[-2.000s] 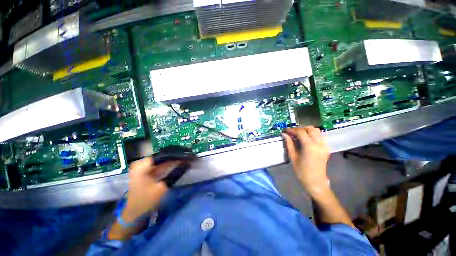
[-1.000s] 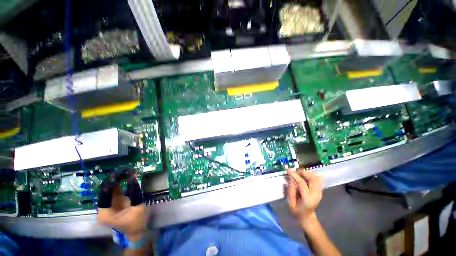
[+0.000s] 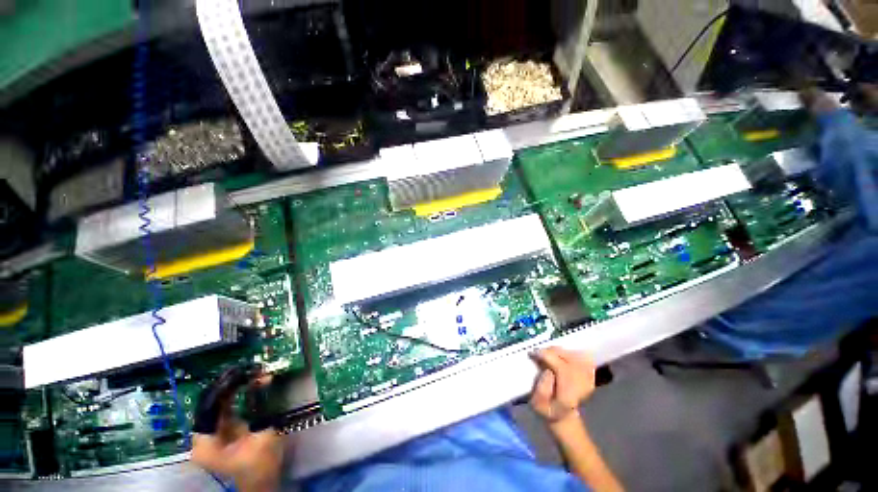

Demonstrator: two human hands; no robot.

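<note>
My left hand is at the lower left over the metal rail, holding a cluster of black leaded components near the gap between two boards. My right hand is at the rail by the front right corner of the middle green circuit board, fingers curled; whether it holds a small part cannot be told. A long white-silver bar lies across this board. A finned heat sink with a yellow strip stands at its far edge. Blue components sit near the front.
More boards lie left and right. The conveyor rail runs along the front. Bins behind hold silvery parts and cream parts. A perforated white strip and a blue cord hang down. Another person's blue sleeve reaches in at right.
The view has tilted up and turned, showing more bins. My left hand has moved out leftward with the black cluster. My right hand stays near the board's front right corner. Another person's arm now shows at right.
</note>
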